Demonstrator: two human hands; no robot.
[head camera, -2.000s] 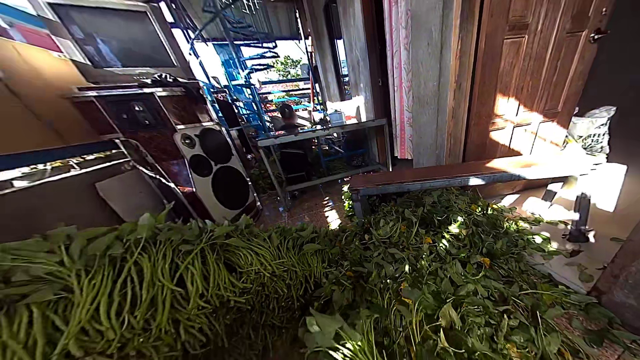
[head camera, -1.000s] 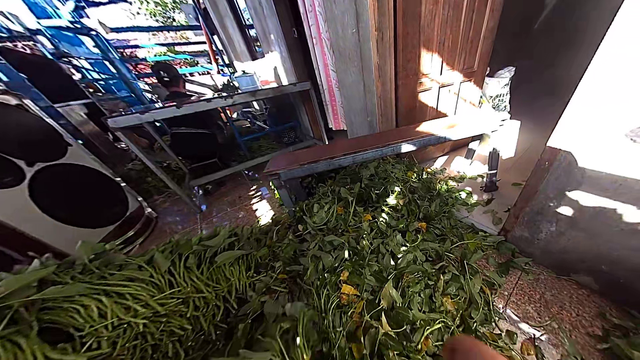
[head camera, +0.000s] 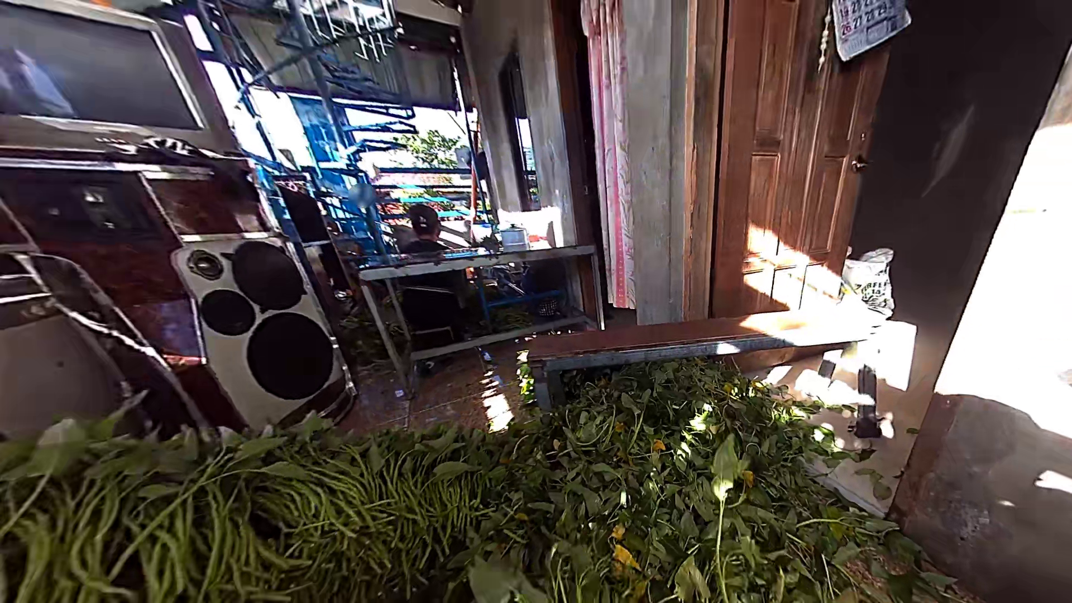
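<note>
Neither of my hands shows in the head view now, so what they hold or touch is hidden. Along the lower left lies a thick row of green leafy stems, their stalks side by side and pointing down toward me. To its right spreads a loose heap of leafy greens with a few yellow leaves among them. One stem with a pale leaf stands up out of the heap at the lower right. The heap reaches under and against a low wooden bench.
A large loudspeaker stands at the left below a television. Behind are a metal-framed table, a seated person in a dark cap and a blue spiral staircase. At right are a wooden door, a plastic sack and a wall.
The view swung right and then back left. A small part of a hand at the bottom edge one second ago is out of view now. An upright leafy stem now shows at the lower right.
</note>
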